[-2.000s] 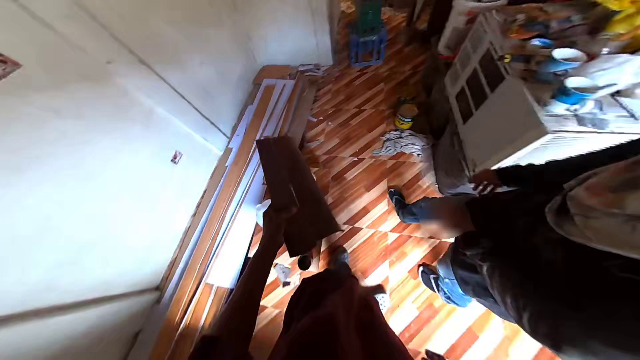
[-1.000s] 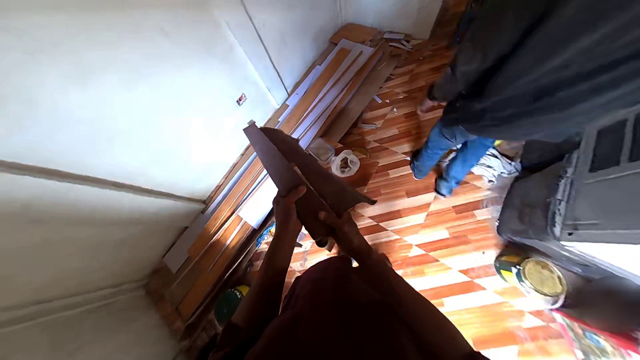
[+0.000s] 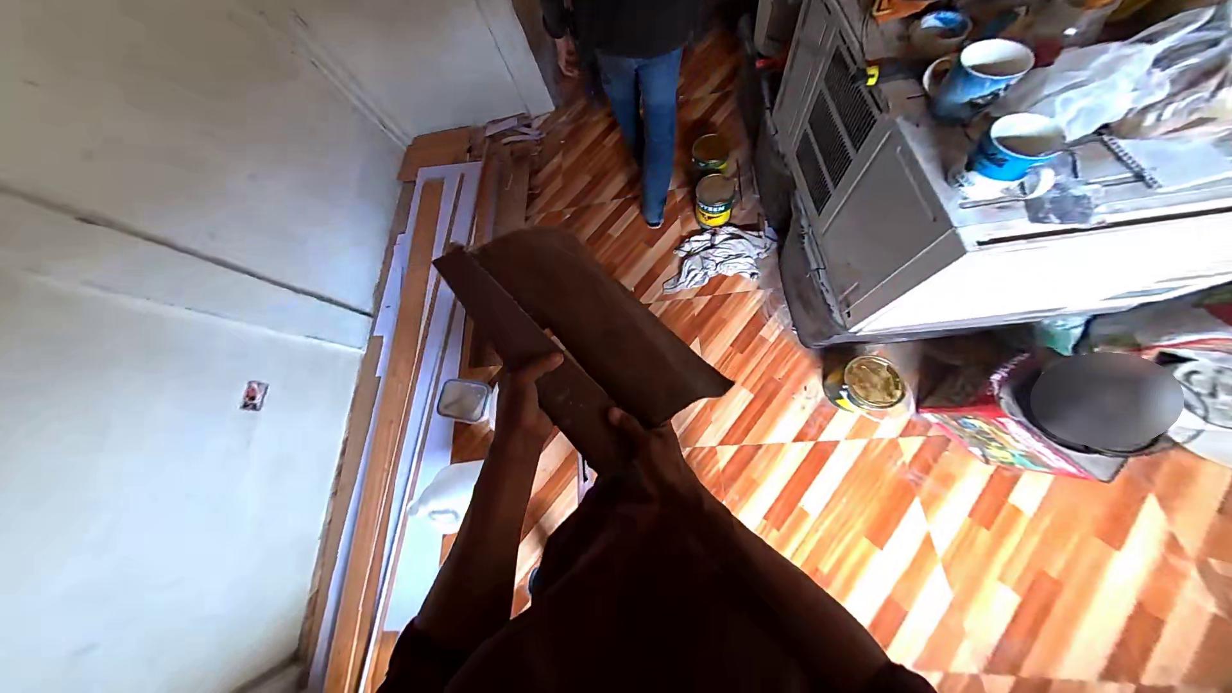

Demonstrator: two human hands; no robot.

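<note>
My left hand (image 3: pixel 528 377) grips the left edge of a dark brown flat board (image 3: pixel 534 361), perhaps wood, that slants across the middle of the view. My right hand (image 3: pixel 647 445) holds the same board near its lower end, fingers over its edge. Along the board's right side lies a wider, curved brown sheet (image 3: pixel 606 322) with a bent lower corner; whether it is joined to the board I cannot tell. Both pieces are in shadow, held above the floor. Below my left hand the undersides of the pieces are hidden.
Long planks (image 3: pixel 390 462) lie along the wall at left, with a plastic tub (image 3: pixel 463 400) beside them. A person in jeans (image 3: pixel 643 106) stands ahead near paint cans (image 3: pixel 714 200) and a crumpled cloth (image 3: pixel 722 256). At right, a grey cabinet (image 3: pixel 881 212) carries mugs (image 3: pixel 1018 146).
The person in jeans has moved farther off, up the floor. One second ago both hands held the brown pieces, as now; two seconds ago a person stood close at right. The view has swung.
</note>
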